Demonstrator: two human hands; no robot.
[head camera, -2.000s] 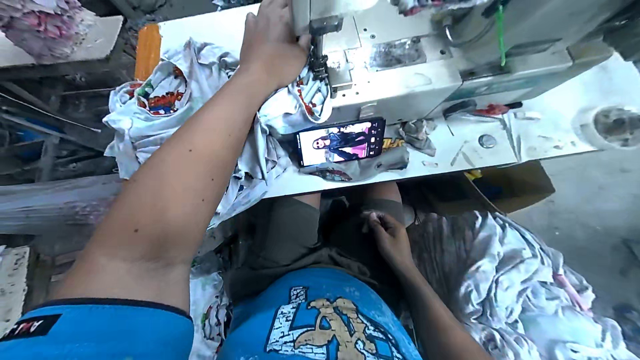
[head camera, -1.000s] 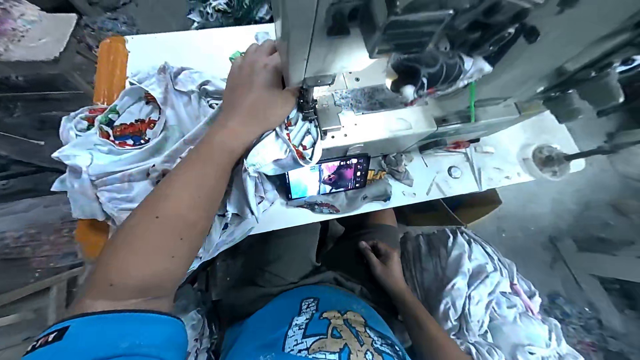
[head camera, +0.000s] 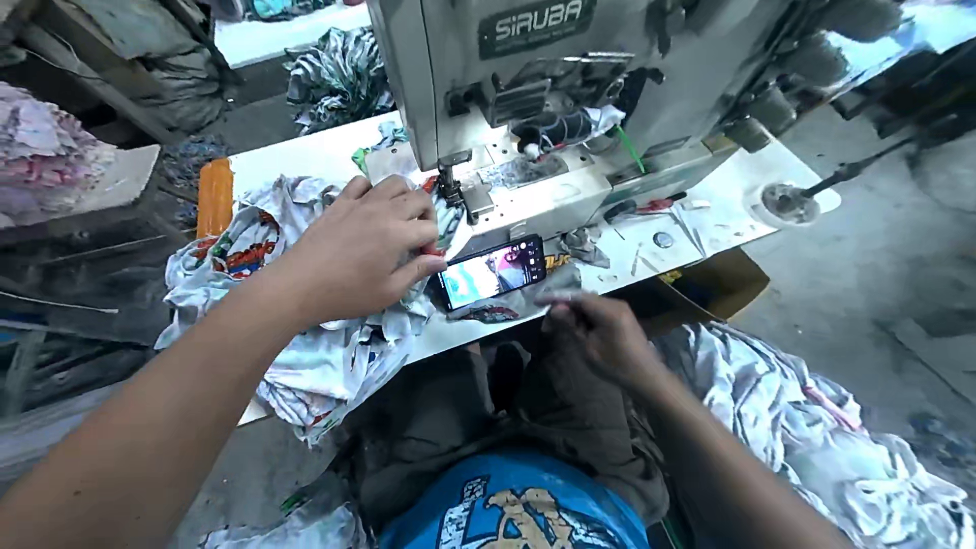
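Note:
My left hand (head camera: 374, 248) grips an edge of the white printed fabric (head camera: 328, 351) beside the presser foot (head camera: 451, 187) of a Siruba sewing machine (head camera: 526, 99). More of this fabric is bunched on the table to the left and hangs over its front edge. A smartphone (head camera: 494, 274) with a lit screen lies on the table just right of my left hand, on a grey cloth scrap (head camera: 560, 286). My right hand (head camera: 598, 328) is over the table's front edge, right of the phone, slightly blurred, with fingers curled and the index finger toward the scrap; nothing shows in it.
Small scissors or snippers with red on them (head camera: 656, 204) and a round metal disc (head camera: 662, 239) lie on the white table (head camera: 732, 221). An open cardboard box (head camera: 732, 286) is under its right edge. A heap of white fabric (head camera: 785, 396) is at my right.
My right hand has risen from my lap to the table's front edge near the phone. My left hand has shifted from beside the needle area toward the phone. The view has shifted.

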